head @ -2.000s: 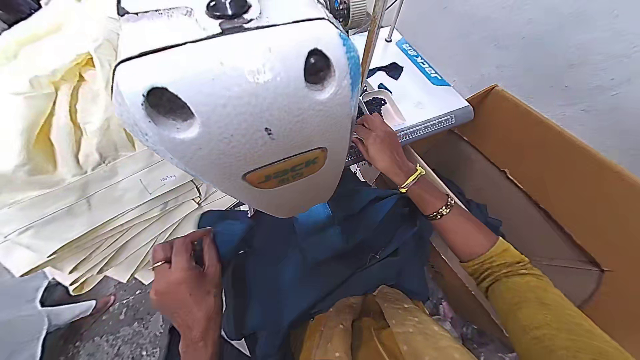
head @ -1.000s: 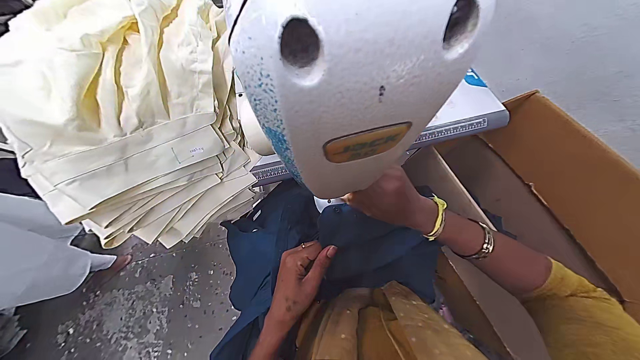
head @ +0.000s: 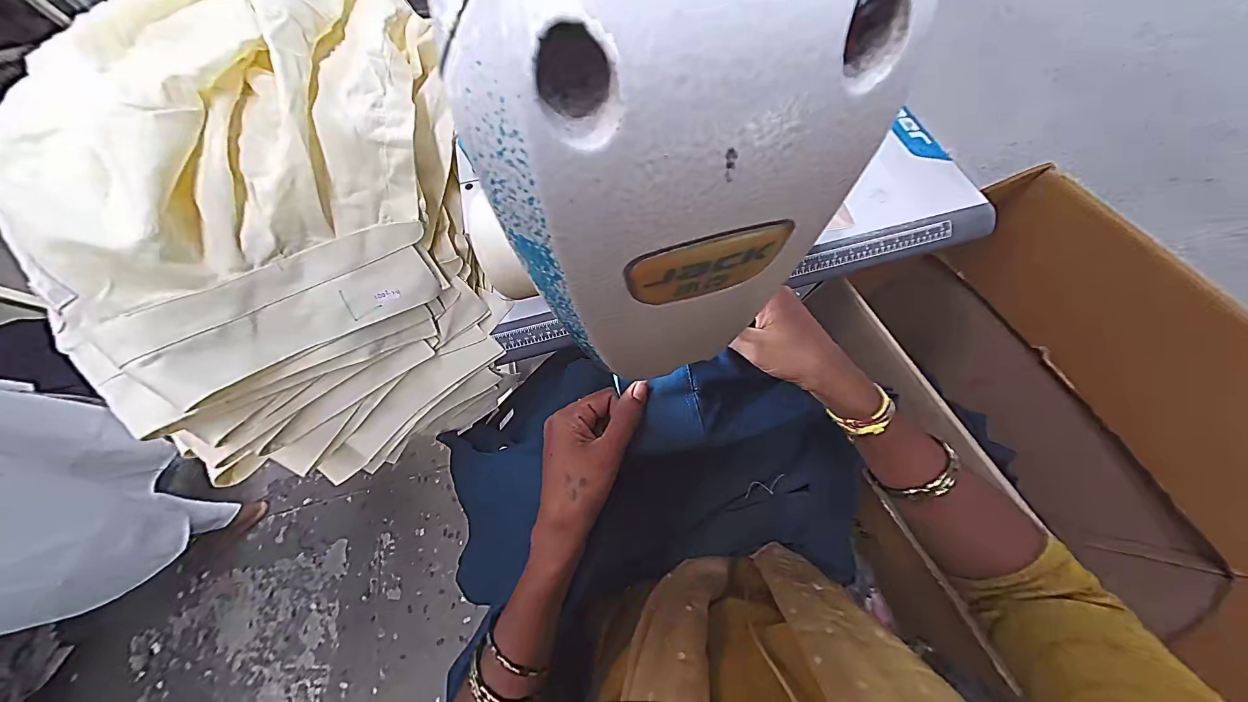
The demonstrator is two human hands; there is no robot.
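The white head of a Jack sewing machine (head: 682, 175) fills the upper middle of the view. Below it, dark blue fabric (head: 682, 487) with a stitched seam hangs over my lap. My left hand (head: 585, 458) pinches the fabric between thumb and forefinger, just under the tip of the machine head. My right hand (head: 795, 341) grips the fabric's upper edge at the right of the head, its fingertips partly hidden behind the machine. A loose thread (head: 765, 487) lies on the blue cloth. The needle area is hidden by the machine head.
Stacked cream fabric pieces (head: 292, 283) hang at the left. The machine bed (head: 897, 214), edged with a ruler scale, extends behind the head. An open cardboard box (head: 1102, 322) stands at the right. Another person's pale garment (head: 88, 507) and foot show at the far left.
Two seconds ago my left hand was at the fabric's left side; it is now under the machine head, beside my right hand. The view has shifted closer to the machine.
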